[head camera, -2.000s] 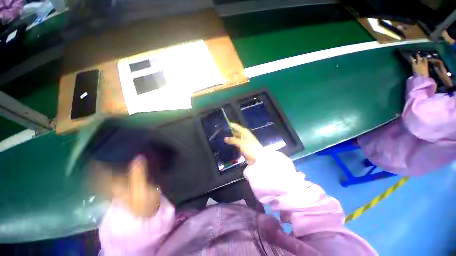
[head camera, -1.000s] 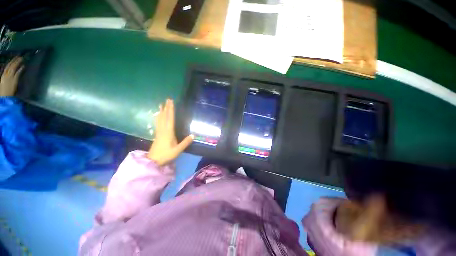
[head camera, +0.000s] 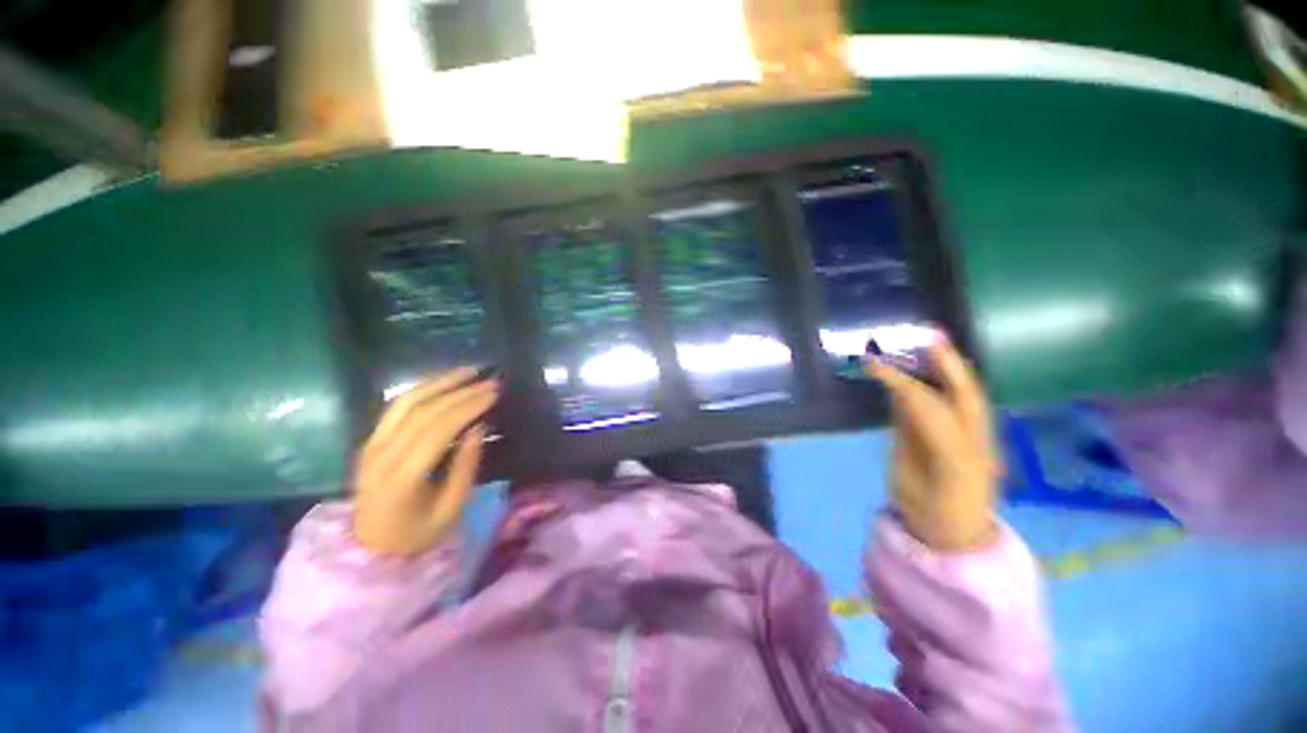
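A long black phone tray (head camera: 509, 421) lies on the green bench in front of me. It holds several lit smartphones side by side. The three on the left, including the middle-left smartphone (head camera: 583, 294), show green text lines; the rightmost smartphone (head camera: 856, 244) shows a dark blue display. My left hand (head camera: 419, 455) rests at the lower left corner of the tray, fingers over the leftmost smartphone (head camera: 427, 308). My right hand (head camera: 939, 441) is at the lower right corner, fingers over the rightmost phone's bottom. The picture is blurred; whether either hand grips the tray is unclear.
White instruction sheets (head camera: 573, 86) lie on a tan board (head camera: 810, 50) behind the tray. A dark phone (head camera: 252, 86) with a white label lies on the board's left. A person's pink sleeve (head camera: 1218, 451) shows at right. The green bench (head camera: 1118, 229) has a white edge strip.
The camera view has shifted. The formerly vacant tray pocket now holds a lit phone. Green text now shows on three screens. My right hand has come from the blurred lower right to the tray's right end.
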